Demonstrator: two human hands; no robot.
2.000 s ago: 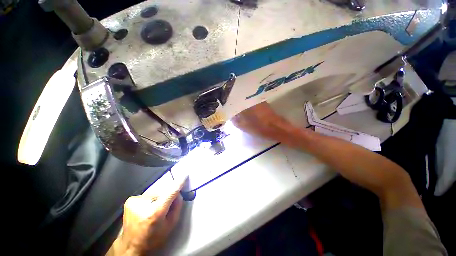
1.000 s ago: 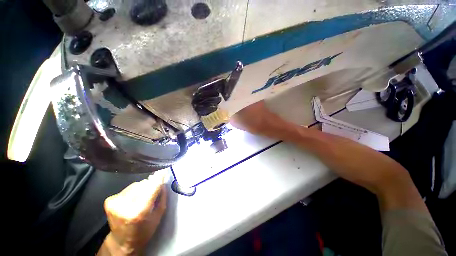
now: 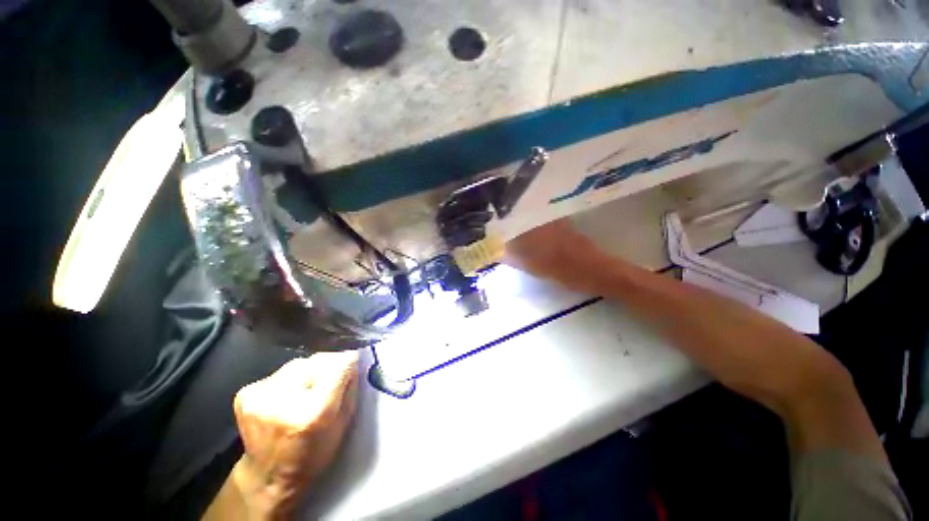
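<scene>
The white sewing machine head (image 3: 652, 168) with a teal stripe crosses the view. Its presser foot and needle area (image 3: 413, 295) is in glare. My left hand (image 3: 301, 407) is curled at the bed's left end, below the curved metal guard, beside grey-black cloth (image 3: 209, 382); its fingertips are hidden, so I cannot tell whether it grips the cloth. My right hand (image 3: 540, 252) reaches under the machine arm behind the tension knob (image 3: 479, 253); its fingers are hidden and washed out, and what they touch cannot be told.
White pattern pieces (image 3: 749, 292) lie on the bed at right, beside black shears handles (image 3: 845, 226). The long white lamp (image 3: 117, 204) stands left of the head. Dark cloth lies at both sides. The pale bed's front edge (image 3: 530, 448) slopes up rightward.
My left hand has drawn back from the small round opening in the bed towards the left, and its fingers have curled in. My right hand stays under the arm. The camera view has shifted.
</scene>
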